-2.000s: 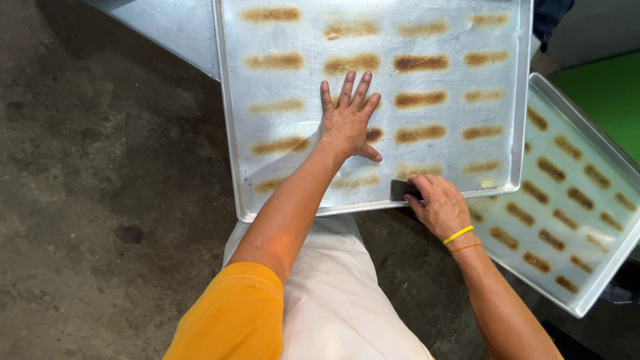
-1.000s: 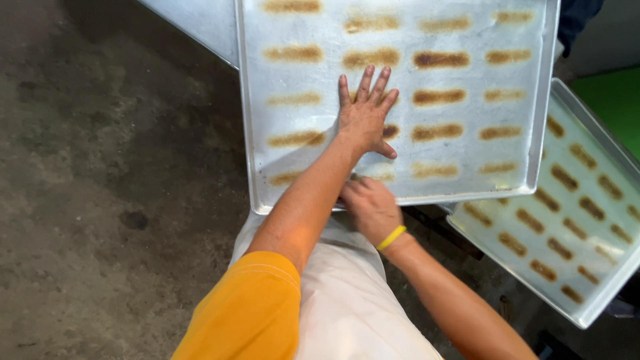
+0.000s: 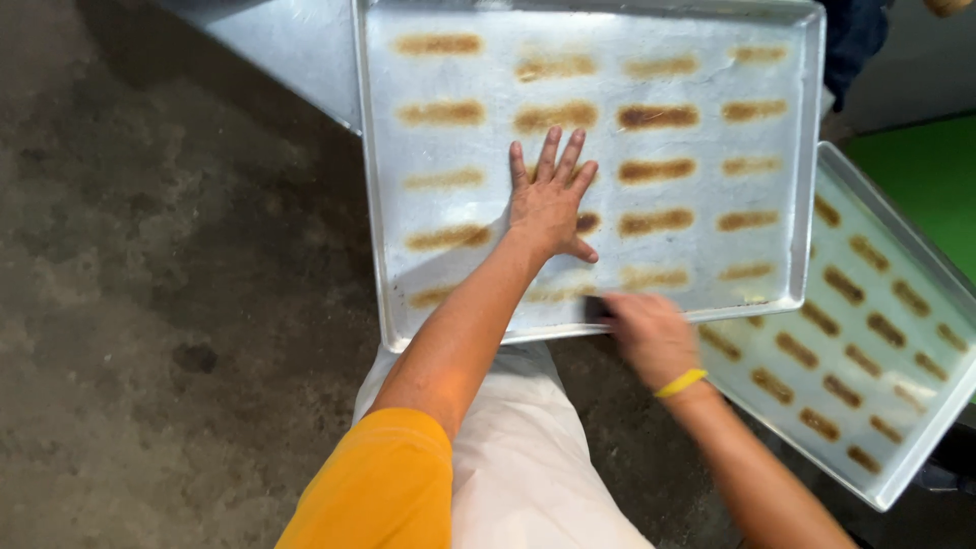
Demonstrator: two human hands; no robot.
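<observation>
A large metal baking tray [image 3: 610, 198] with rows of oblong brown baked-on marks lies in front of me. My left hand [image 3: 549, 202] rests flat on its middle with the fingers spread, covering part of the marks. At the tray's near edge my right hand [image 3: 652, 332], blurred and wearing a yellow wristband, grips a small dark flat scraper [image 3: 597, 309]. The scraper is at the inner side of the near rim, right of my left forearm. Most of it is hidden by the fingers and blur.
A second marked baking tray [image 3: 926, 450] lies lower at the right, at an angle. A metal surface [image 3: 290, 57] juts out at the upper left. Dark clothing of another person [image 3: 858, 46] shows at the upper right, above a green surface [image 3: 930, 183]. Concrete floor [image 3: 191, 305] lies at the left.
My right hand was by the near rim right of centre, then further left close to my left forearm, and is now back to the right. My left hand stays spread on the tray.
</observation>
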